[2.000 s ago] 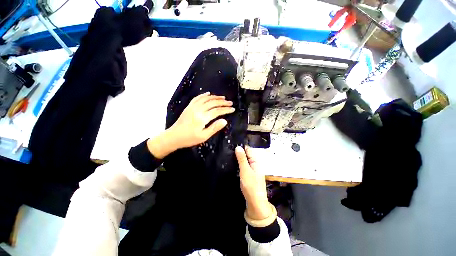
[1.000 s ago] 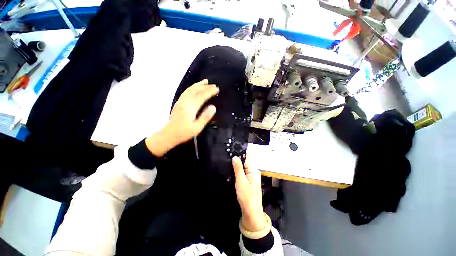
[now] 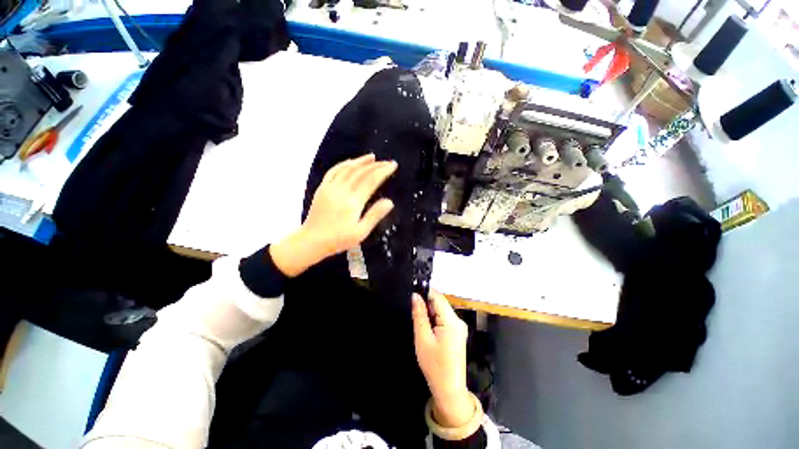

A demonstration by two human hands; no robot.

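A black garment piece with small shiny dots lies on the white table along the left side of the overlock machine and hangs over the front edge. My left hand rests on top of the cloth, palm down with fingers spread. My right hand pinches the cloth's right edge between thumb and fingers, just in front of the table edge. The needle area is mostly hidden by the machine head.
A long black garment heap lies at left. Orange-handled scissors lie farther left. More black cloth hangs at the table's right end, near a small yellow box. Black thread cones stand upper right.
My right hand has moved down along the cloth edge. My left hand has shifted slightly over the cloth. The garment's dots lie differently, and a pale patch shows below my left hand.
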